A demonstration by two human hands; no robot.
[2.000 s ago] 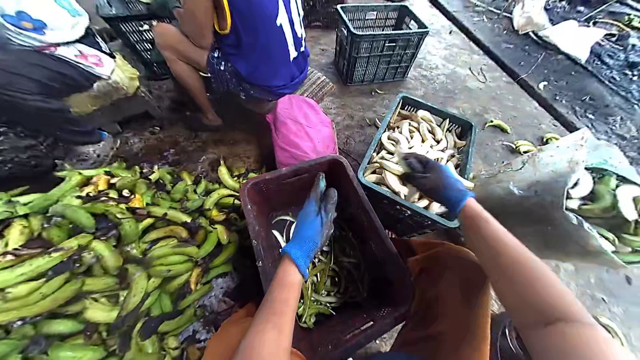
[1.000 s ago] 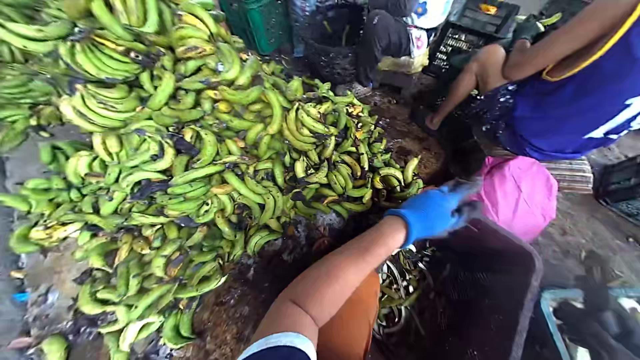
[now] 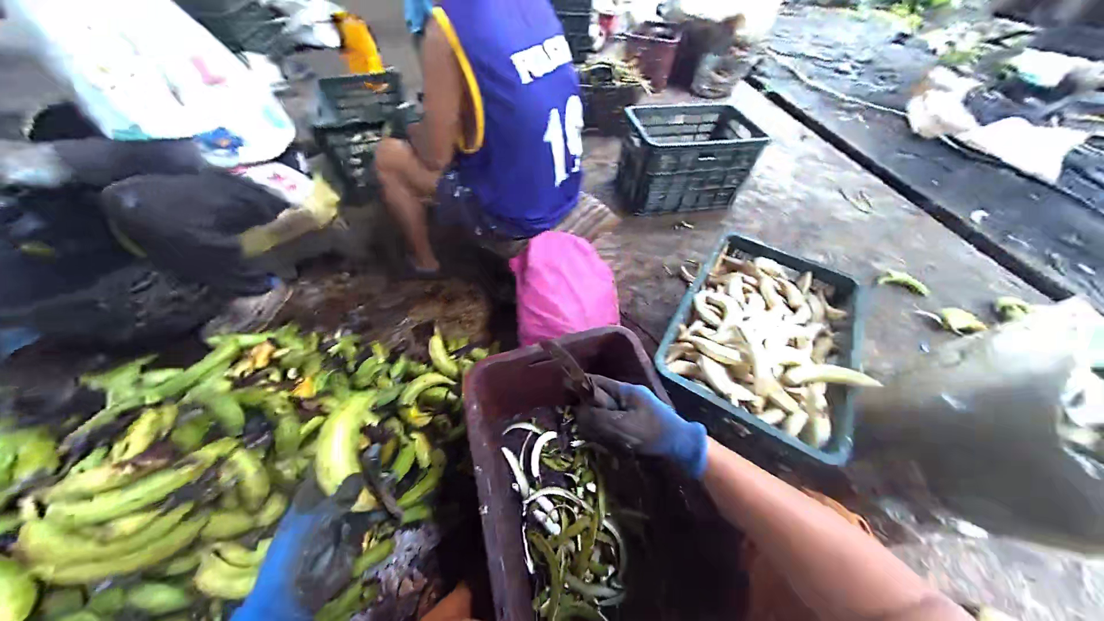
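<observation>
My left hand (image 3: 323, 535), in a blue glove with a dark palm, is at the pile of green bananas (image 3: 129, 500), its fingers around the lower end of a green banana (image 3: 341, 444). My right hand (image 3: 634, 423), gloved the same way, is over a dark red plastic crate (image 3: 487, 492) and grips a small dark-bladed knife (image 3: 565, 366). Strips of peel (image 3: 569, 535) lie inside that crate. Right of it a green crate (image 3: 854, 345) holds many peeled bananas (image 3: 759, 336), one sticking out over its rim.
A person in a blue jersey (image 3: 517, 121) sits ahead, beside a pink bundle (image 3: 565, 289). Another seated person (image 3: 172, 190) is at the upper left. A dark slatted crate (image 3: 694, 159) stands beyond the peeled bananas. A pale sack (image 3: 992, 431) lies at the right, near loose green bananas (image 3: 953, 319).
My left hand was over the red crate and is now at the green bananas, around one of them. My right hand has moved from the peeled bananas to the red crate. The view swung left and back.
</observation>
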